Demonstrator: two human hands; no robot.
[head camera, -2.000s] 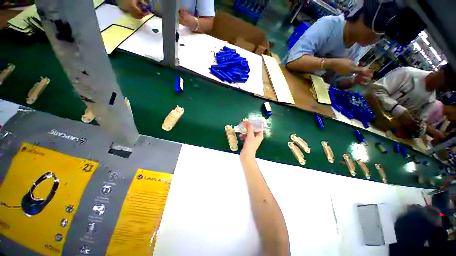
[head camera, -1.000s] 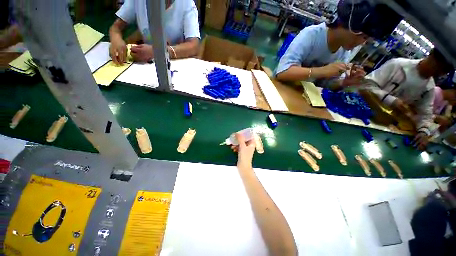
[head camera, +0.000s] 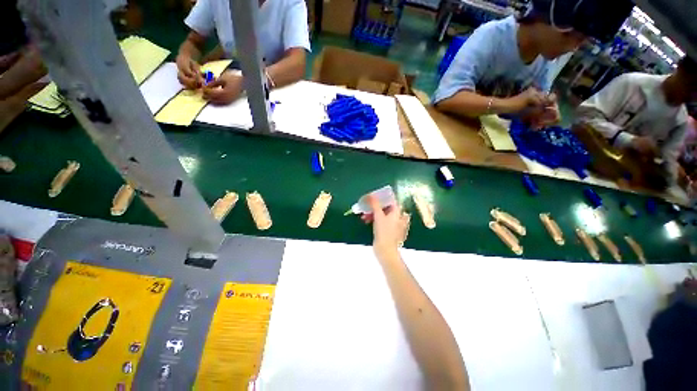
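My right hand (head camera: 390, 221) holds a small translucent bottle (head camera: 379, 198) over the green conveyor belt (head camera: 367, 164). The bottle's thin tip points left, towards a beige shell (head camera: 319, 209) that lies a short way off; tip and shell look apart. Another beige shell (head camera: 424, 211) lies just right of my hand. More beige shells lie spaced along the belt on both sides, such as one at the left (head camera: 258, 210) and a pair at the right (head camera: 507, 221). Blue cells (head camera: 445, 177) lie loose along the belt's far side. My left hand is not in view.
A grey metal post (head camera: 126, 130) stands at the left, a thinner one (head camera: 252, 69) behind the belt. A printed headset sheet (head camera: 172, 267) and white board (head camera: 336, 305) lie in front, with a grey rectangle (head camera: 607, 334). Workers sit opposite beside blue cell heaps (head camera: 348, 119). A dark sleeve (head camera: 676, 344) shows at right.
The shells and loose cells have shifted right along the belt. The shell my hand partly covered now lies clear to its right. The bottle stays in my right hand, its tip still pointing left.
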